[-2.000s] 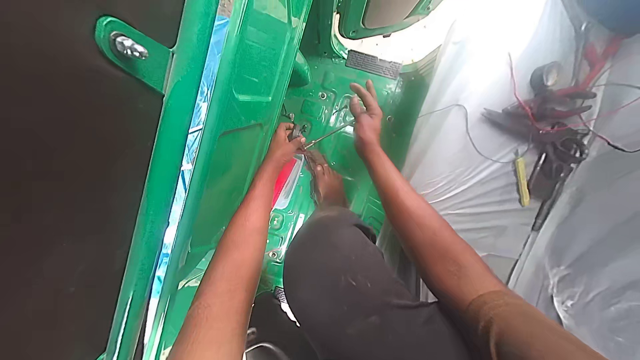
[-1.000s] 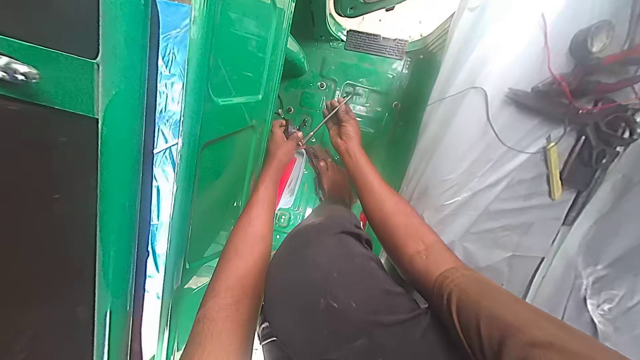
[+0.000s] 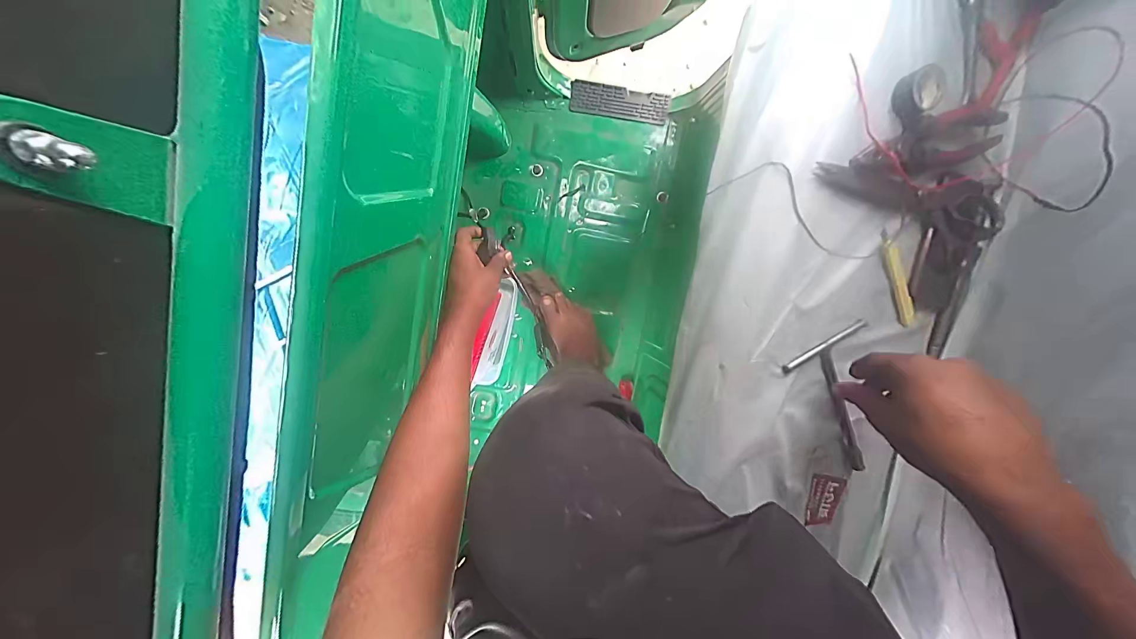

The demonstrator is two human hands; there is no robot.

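My left hand [image 3: 479, 266] is low beside the green door panel, its fingers closed around a small dark part [image 3: 488, 244], whose exact kind is unclear. A thin dark strip or cable [image 3: 532, 311] runs from near it toward my foot [image 3: 572, 328]. Far to the right, my right hand [image 3: 945, 413] is over the plastic-covered surface. Its thumb and forefinger are at the shaft of a metal T-handle tool [image 3: 840, 404]; whether they grip it cannot be told. The tool's crossbar [image 3: 824, 346] points up and right.
Pliers [image 3: 874, 182], a roll of tape [image 3: 923, 89], red and black wires and a yellow-handled tool [image 3: 896, 280] lie on the plastic sheeting [image 3: 745, 293]. A clear container with red contents [image 3: 499, 337] is on the green metal floor [image 3: 603, 257]. My knee is between my arms.
My right hand has moved from the green floor area, where it held a thin metal rod, right to the plastic sheeting. The T-handle tool now shows there. My left hand stays low by the door panel.
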